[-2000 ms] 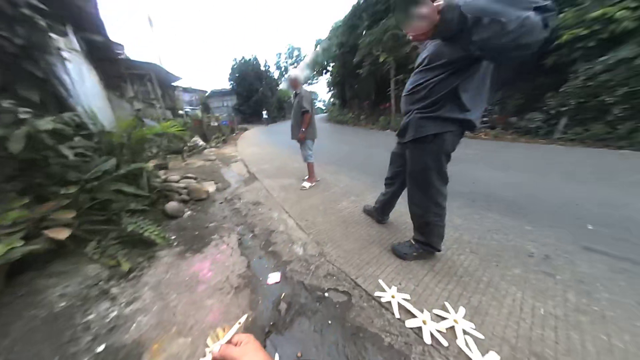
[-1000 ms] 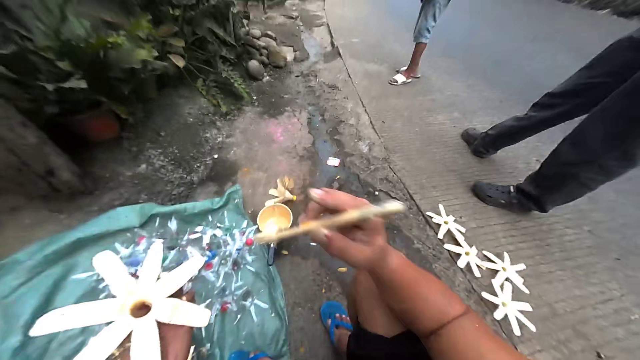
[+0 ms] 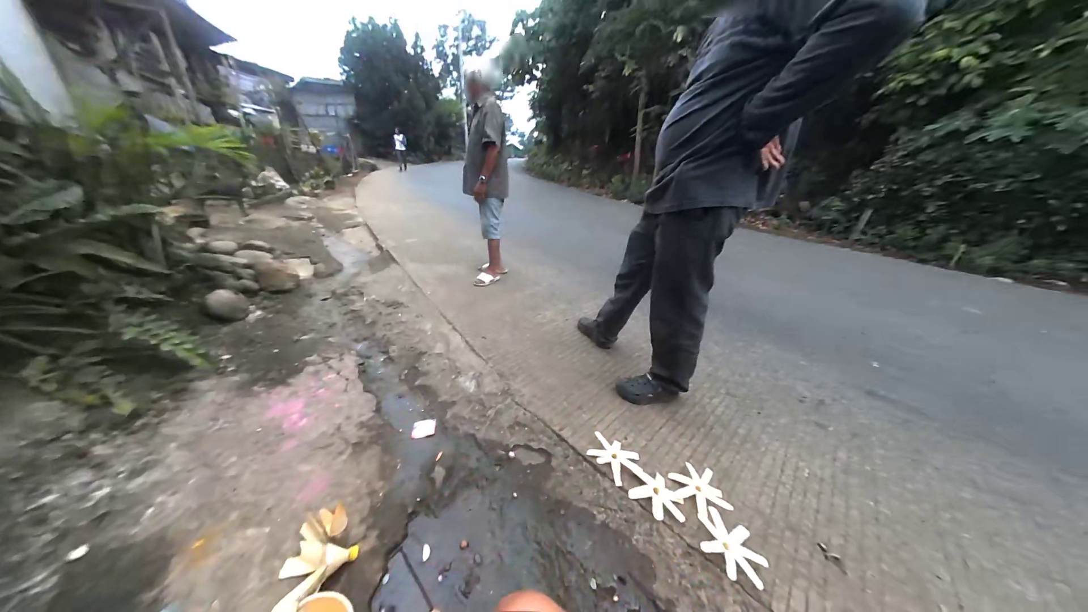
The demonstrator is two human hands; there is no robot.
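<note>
Neither of my hands can be made out in the head view; only a rounded bit of skin, perhaps a knee or part of a hand, shows at the bottom edge. At the lower left lies a pale, petalled flower-like piece (image 3: 319, 548) with a yellow tip, on the wet ground. Beside it the rim of a small round cup (image 3: 325, 603) with yellowish contents is cut off by the frame. Several white star-shaped flower pieces (image 3: 657, 493) lie on the concrete road edge at the lower right.
A person in dark clothes (image 3: 680, 289) stands on the road at the right. Another person in a grey shirt (image 3: 487, 161) stands farther up, and a third (image 3: 400, 149) is far off. Rounded stones (image 3: 226, 304) and plants line the left side. A wet gutter (image 3: 476, 510) runs alongside the road.
The view has swung up from the work area to the road. My hand with the pale stick and the green sheet, seen one second ago, are out of frame.
</note>
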